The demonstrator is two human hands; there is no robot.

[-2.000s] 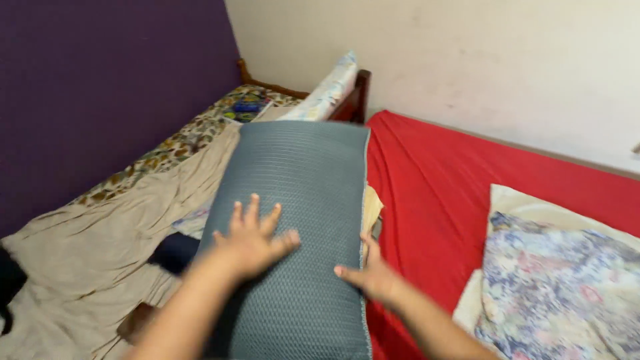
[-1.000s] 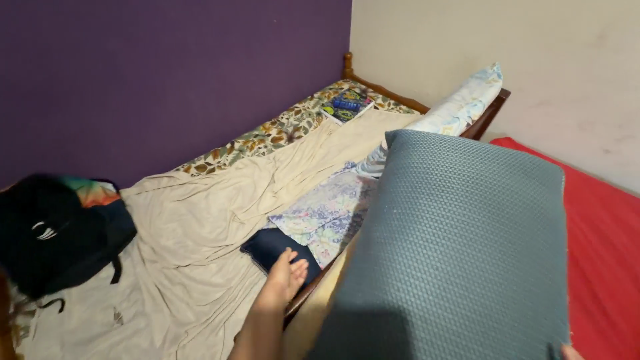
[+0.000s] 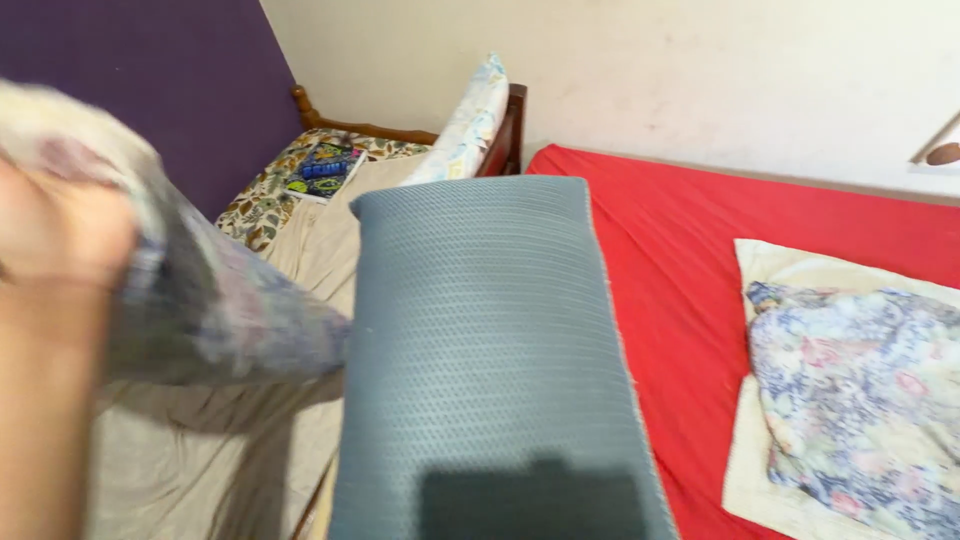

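Note:
My left hand (image 3: 64,221), blurred by motion, grips a floral cloth (image 3: 240,315) in pale, purple and pink tones and holds it up at the left, over the beige sheet. Beside it, a grey-blue textured pillow (image 3: 480,322) fills the middle of the view, a dark shadow lying on its near end. My right hand is out of the frame. Another floral cloth (image 3: 855,390), bunched on a cream cloth (image 3: 739,450), lies on the red sheet at the right.
A beige sheet (image 3: 187,450) covers the left bed, with a colourful printed book or pad (image 3: 326,171) near its wooden headboard (image 3: 375,131). A pale patterned pillow (image 3: 469,124) leans by a dark wooden bed end (image 3: 514,131). The red sheet (image 3: 630,300) borders the wall.
My left hand has risen from beside the dark blue item on the left bed and now holds up a floral cloth. My right hand has left the view, which has swung right.

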